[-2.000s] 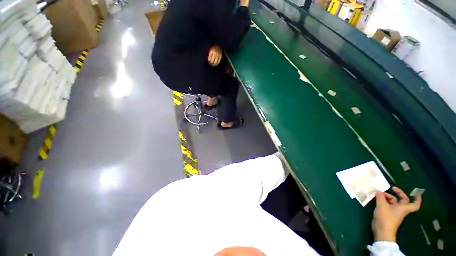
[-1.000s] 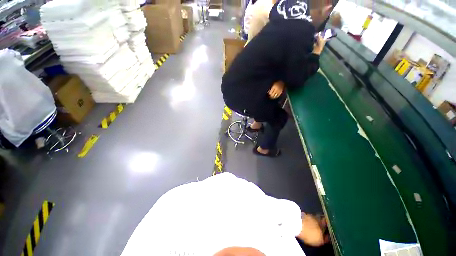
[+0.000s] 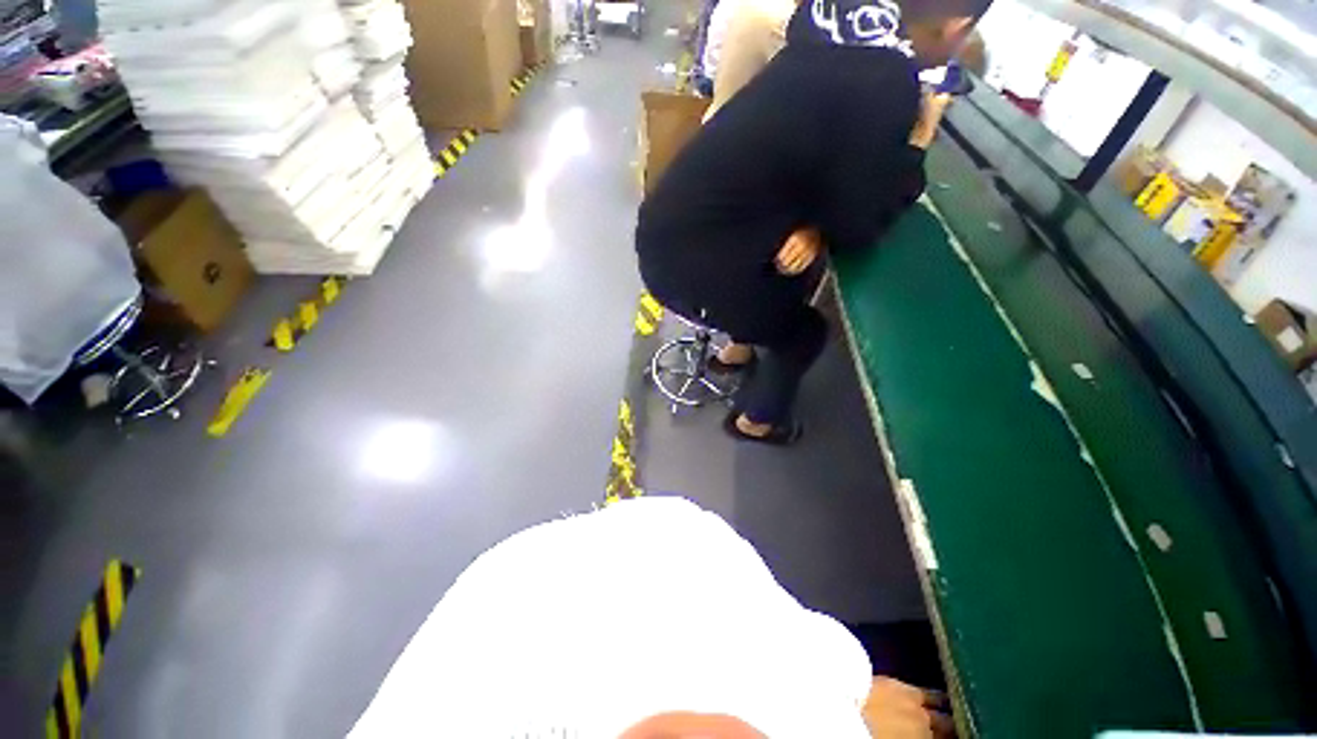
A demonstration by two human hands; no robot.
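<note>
My left hand (image 3: pixel 901 710) is low in the picture, beside the bench's near edge, at the end of my white sleeve (image 3: pixel 780 606). It is partly cut off and dark around the fingers, so its grip cannot be told. My right hand is out of the picture. Small pale squares (image 3: pixel 1215 625) lie spaced along the darker green far lane (image 3: pixel 1119 462), beyond the ragged cream line (image 3: pixel 1086 456). A thin pale edge of something shows at the bottom right rim; I cannot tell what it is.
The green bench (image 3: pixel 975 477) runs away from me. A person in black (image 3: pixel 766 202) sits on a wheeled stool (image 3: pixel 690 373) at its near side. Stacked white sheets (image 3: pixel 260 130), a cardboard box (image 3: pixel 185 260) and a person in a white smock (image 3: pixel 55 260) are at left.
The view has swung left, and my right hand and the white sheet with pale squares have left the picture. My left hand has come into view beside the bench edge.
</note>
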